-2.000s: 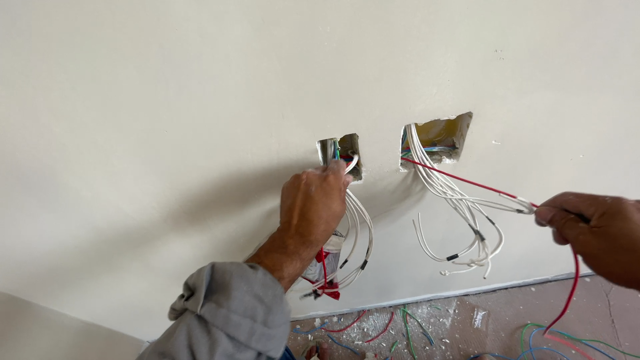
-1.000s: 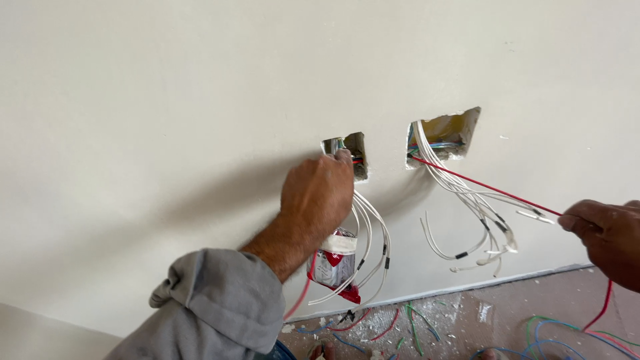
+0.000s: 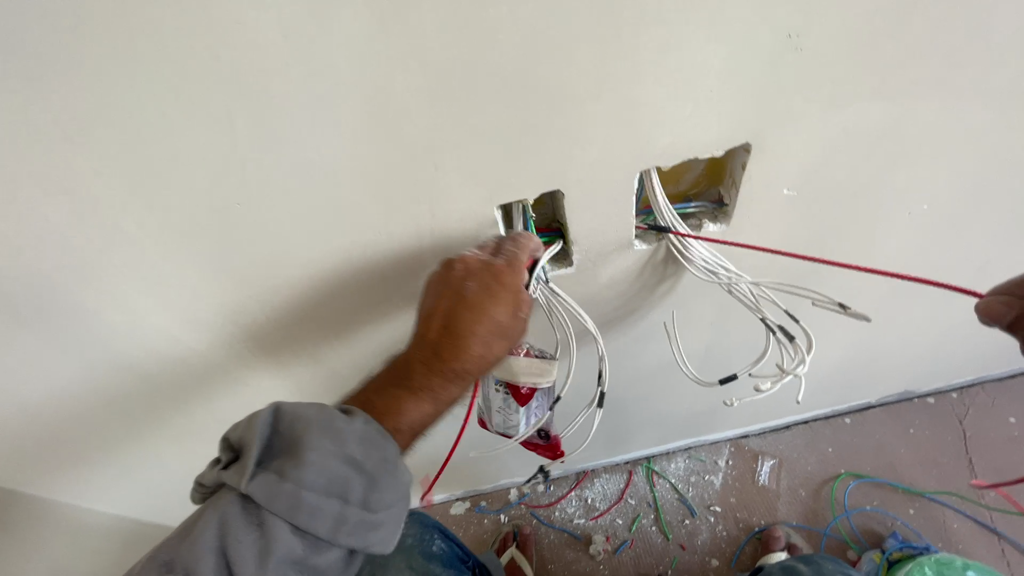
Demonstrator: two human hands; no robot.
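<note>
My left hand [image 3: 478, 300] is closed at the lower edge of the left wall opening [image 3: 552, 210], gripping a red wire [image 3: 456, 444] whose length hangs below the wrist. Only the fingertips of my right hand [image 3: 1005, 310] show at the right edge, pinching a red wire [image 3: 832, 262] drawn taut from the right wall opening [image 3: 698, 192]. Dark tape or a similar dark piece is on that wire near the opening. White cables [image 3: 704, 264] with dark bands hang out of the right opening, and more white cables [image 3: 596, 336] from the left one. Green and blue wires show inside both.
A red and silver packet [image 3: 520, 404] with a pale band hangs against the wall under the left opening. Wire scraps [image 3: 656, 496] and white debris litter the floor [image 3: 888, 432]. Blue and green wire loops [image 3: 856, 512] lie at lower right, near sandalled feet [image 3: 516, 544].
My right hand has moved right, out toward the frame edge, pulling the red wire. A dark piece on it now shows by the right opening. My left hand remains at the left opening.
</note>
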